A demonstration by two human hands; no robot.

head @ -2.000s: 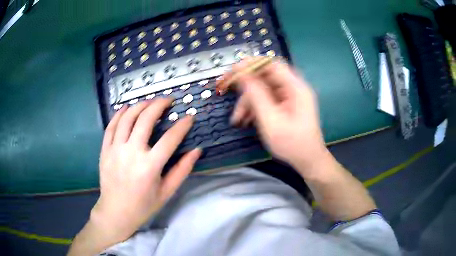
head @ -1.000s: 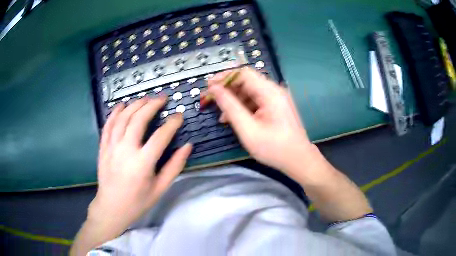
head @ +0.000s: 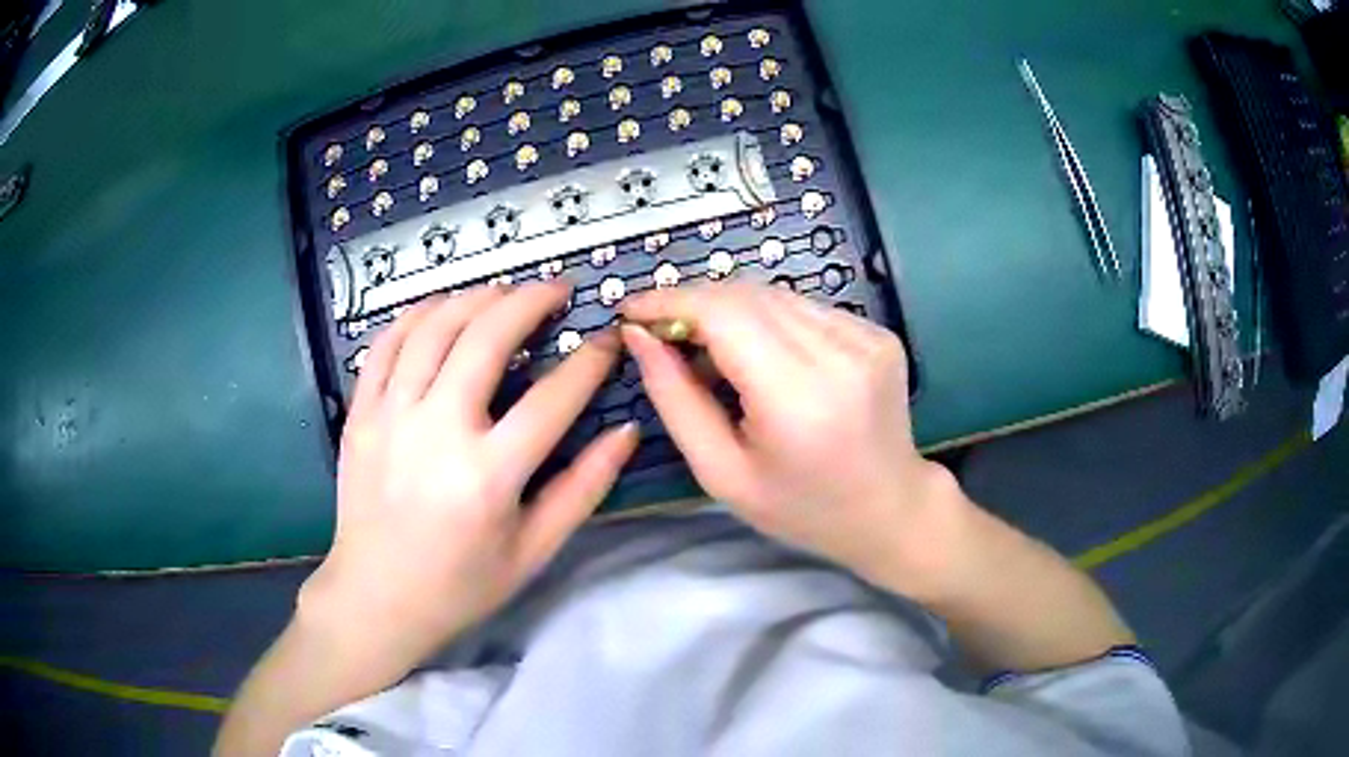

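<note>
The black component tray (head: 876, 271) lies in front of me with rows of small round components (head: 567, 79) in its pockets. A grey fixture bar (head: 540, 234) with a row of round seats lies across the tray. My right hand (head: 792, 392) is over the tray's lower middle and pinches a short brass-yellow pick-up pen (head: 676, 330); its tip is hidden at my fingertips. My left hand (head: 459, 422) rests on the tray's lower left, fingers apart, its index fingertip close to my right fingertips. I see nothing held in it.
Silver tweezers (head: 1068, 163) lie on the green bench (head: 1006, 333) right of the tray. Further right are another fixture bar (head: 1201, 259) over white paper (head: 1163, 263), a dark spare tray (head: 1284, 207) and a yellow item (head: 1343, 141) at the picture's edge.
My right hand has lowered the pen, now upright and mostly covered by the fingers. Its fingertips are nearer my left index finger. The view has shifted slightly; the bar stays across the tray.
</note>
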